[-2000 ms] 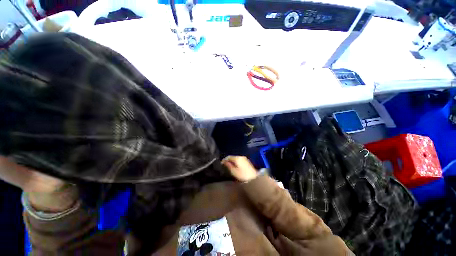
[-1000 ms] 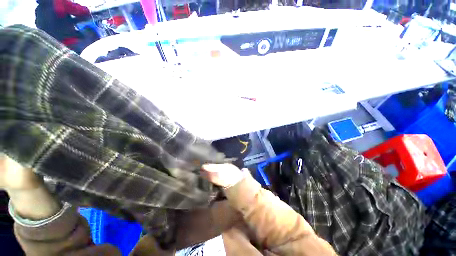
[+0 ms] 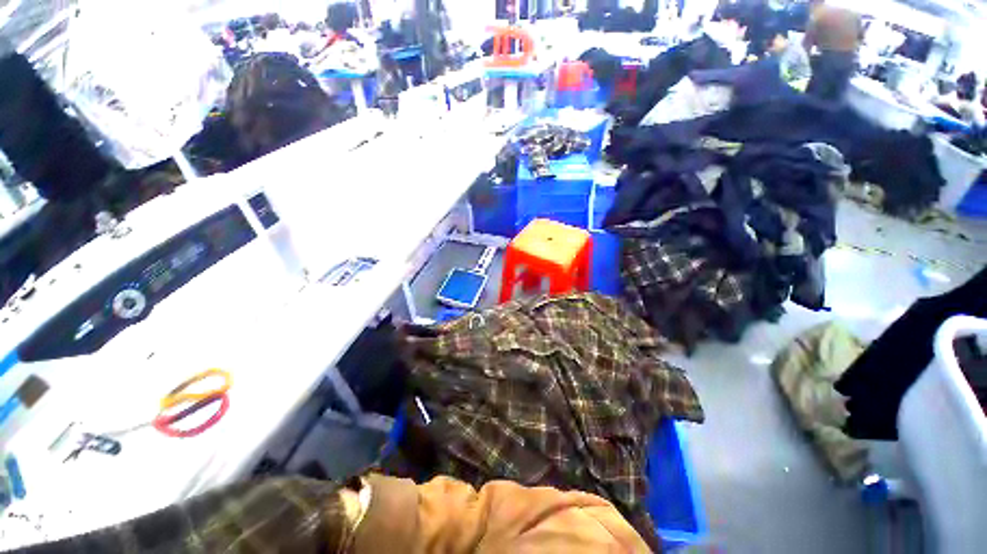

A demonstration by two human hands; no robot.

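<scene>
A dark plaid garment (image 3: 233,517) stretches along the bottom left edge. My right arm, in a tan sleeve, comes in at the bottom centre. Only a sliver of my right hand (image 3: 352,504) shows where the cuff meets the plaid cloth; the fingers are hidden, so its grip cannot be seen. My left hand is out of the picture. Scissors with one orange and one red handle (image 3: 195,405) lie on the white machine table (image 3: 281,335). Small dark snips (image 3: 95,443) lie to their left.
A plaid garment pile (image 3: 530,390) sits in a blue bin (image 3: 676,487) right of the table. Beyond are an orange-red stool (image 3: 550,254), blue bins (image 3: 554,200) and a dark cloth heap (image 3: 736,206). A white tub (image 3: 952,454) stands far right; a person (image 3: 833,49) is far back.
The view has swung right, bringing the floor and cloth heaps in. My left hand has left the picture, and the garment now shows only low at the left.
</scene>
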